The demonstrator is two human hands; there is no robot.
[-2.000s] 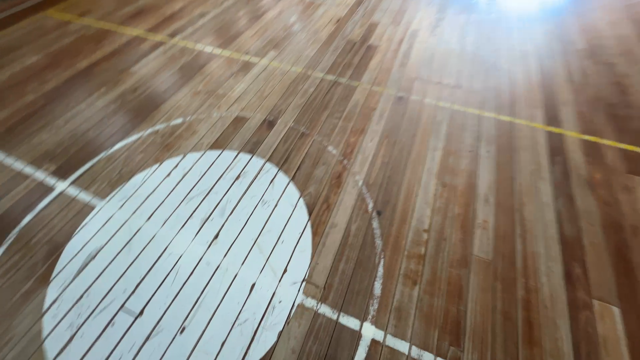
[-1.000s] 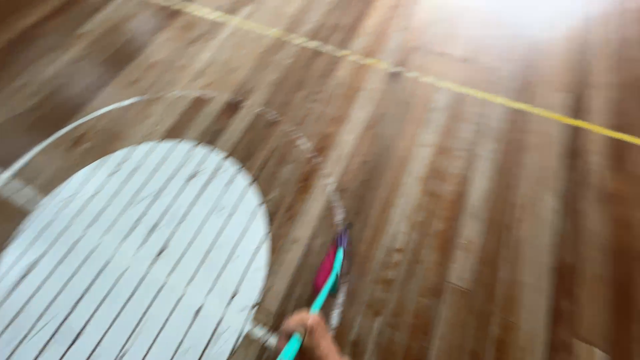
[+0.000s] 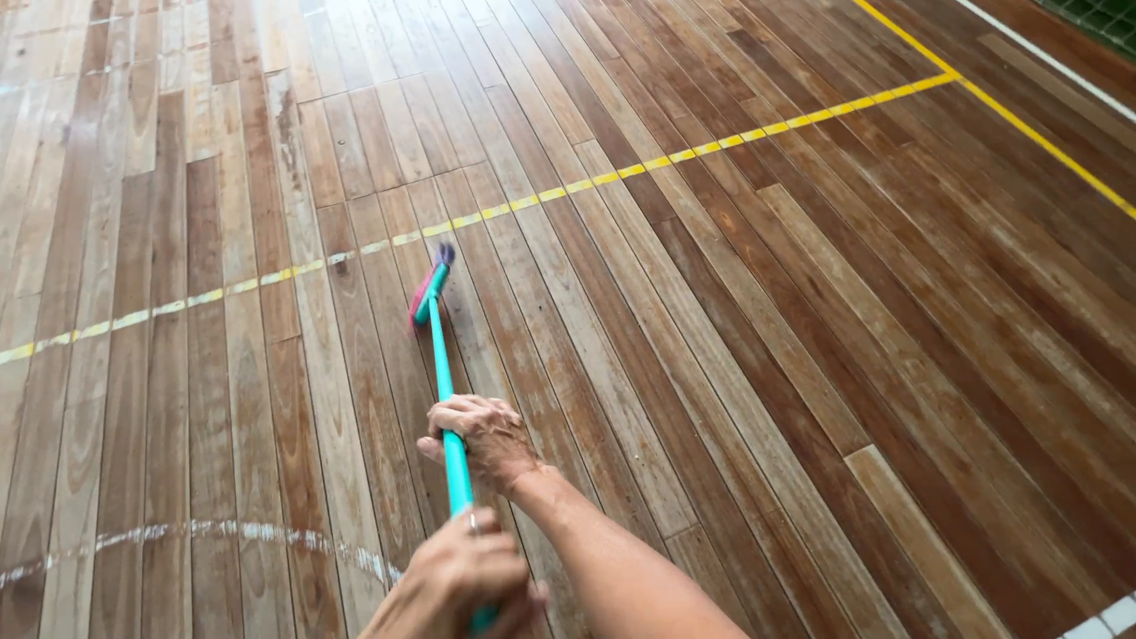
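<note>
A broom with a turquoise handle (image 3: pixel 441 351) reaches forward from my hands. Its turquoise head (image 3: pixel 433 291), with pink and purple bristles, is low at the floor, just on the near side of a yellow line. Farther along the handle, my right hand (image 3: pixel 484 435) is closed around it. My left hand (image 3: pixel 470 568), wearing a ring, grips the handle nearer to me, and the handle's end shows below it. The bristles are slightly blurred, so firm contact with the floor cannot be told.
Wooden floorboards (image 3: pixel 781 426) carry a yellow line (image 3: pixel 581 185) across the view and a worn white arc (image 3: pixel 231 528) at lower left. Another yellow line and a white line run at upper right, near a green net-like surface (image 3: pixel 1100 22) in the corner.
The view has swung to the right, off the large white disc. One second ago only one hand and part of the broom showed at the bottom; now both hands are seen on the handle.
</note>
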